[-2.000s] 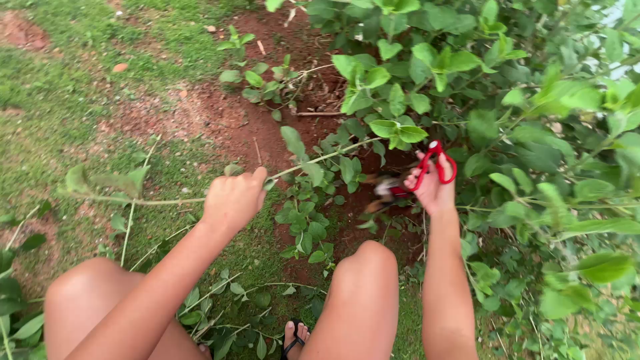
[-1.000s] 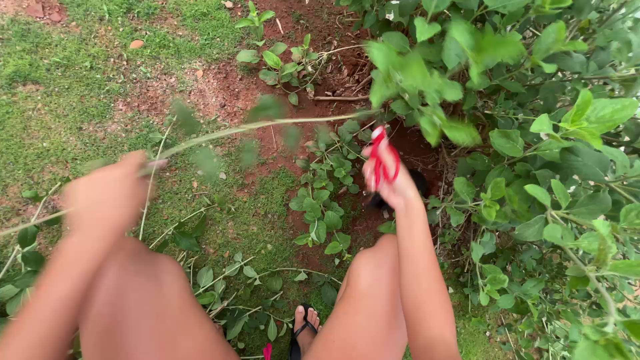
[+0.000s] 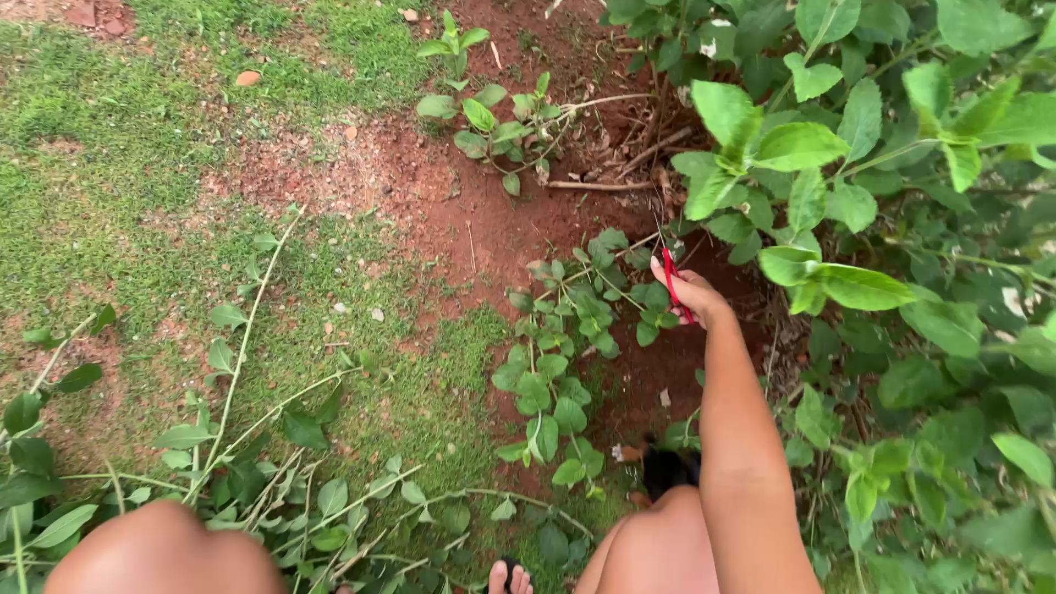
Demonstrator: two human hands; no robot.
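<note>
My right hand (image 3: 693, 295) is closed around red-handled scissors (image 3: 670, 276), right of the middle of the view. The thin metal blades point up toward the twiggy base of a leafy green shrub (image 3: 940, 305). A low leafy branch (image 3: 549, 379) of rounded leaves lies over the red soil just left of my right hand. My left hand is out of view. Cut-looking leafy stems (image 3: 247, 346) lie on the grass at the lower left, some beside my knees.
Red bare soil (image 3: 495, 223) borders patchy grass (image 3: 91, 190). A small sprig plant (image 3: 495, 124) grows at the top. A dark furry animal (image 3: 670, 470), partly hidden, is by my right knee. My foot in a black flip-flop (image 3: 510, 576) shows at the bottom.
My left hand held a long leafy stem in both earlier frames; hand and held stem are now out of view there. My right hand still holds the scissors, now pointed at the shrub's base.
</note>
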